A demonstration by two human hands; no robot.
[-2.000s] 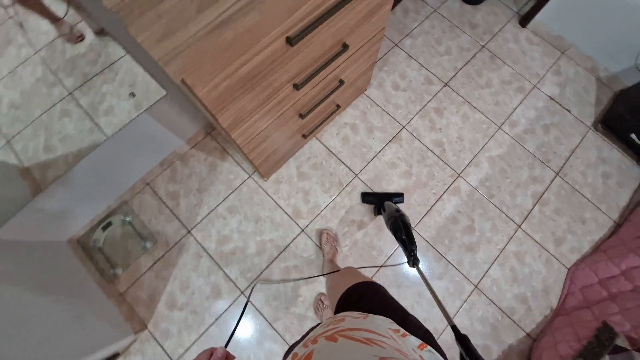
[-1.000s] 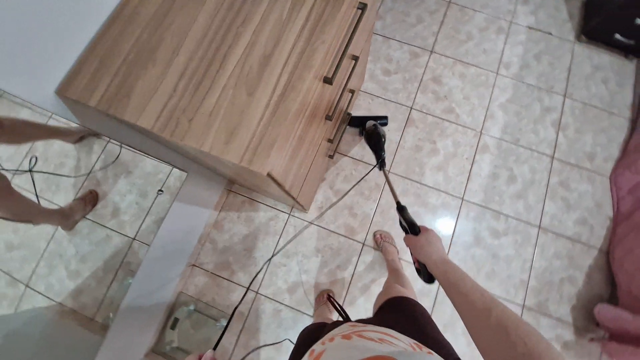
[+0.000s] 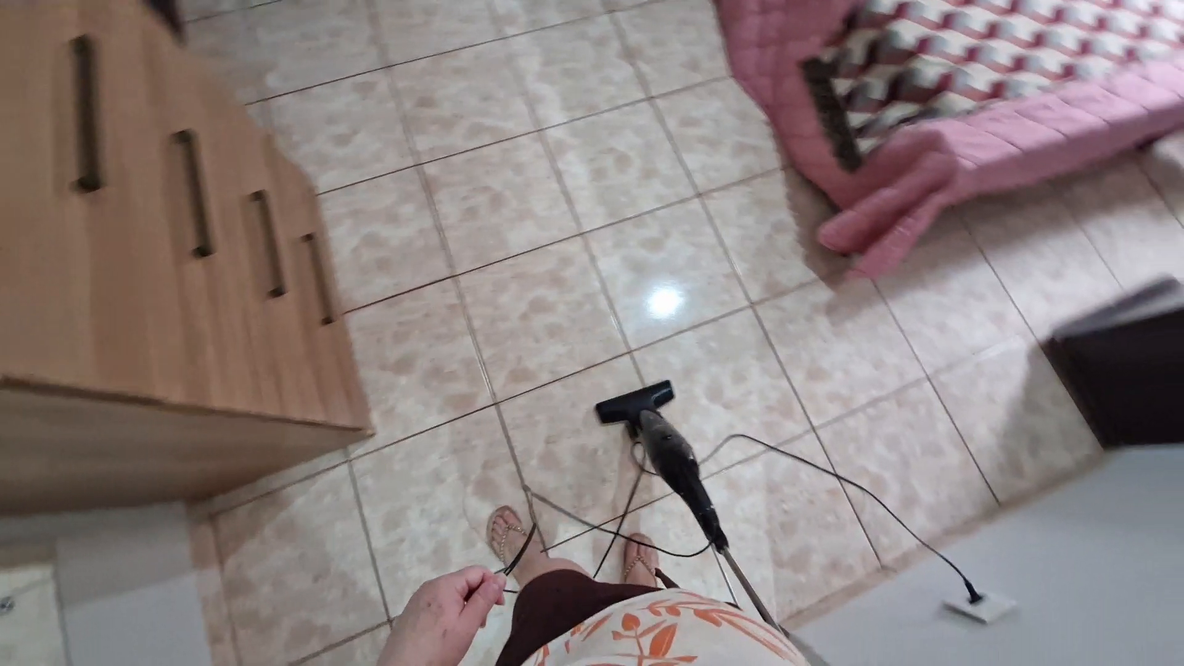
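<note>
My left hand (image 3: 449, 610) is at the bottom, left of my shorts, its fingers closed on the black power cord (image 3: 520, 553). The cord loops over the floor near my feet and runs to a wall outlet (image 3: 980, 606) at the lower right. A black stick vacuum cleaner (image 3: 680, 462) stands in front of me, its floor head (image 3: 635, 402) on the tiles and its metal tube running down past my right side. The tube's upper end and my right hand are out of view.
A wooden chest of drawers (image 3: 166, 351) with dark handles is at the left. At the upper right is a bed with a pink quilted cover (image 3: 1027, 153) hanging to the floor. A dark box-like object (image 3: 1128, 370) stands by the wall at the right.
The view has swung right, bringing the bed and wall outlet in. The vacuum's floor head was beside the drawers a second ago and is now away from them. My right hand has left the view.
</note>
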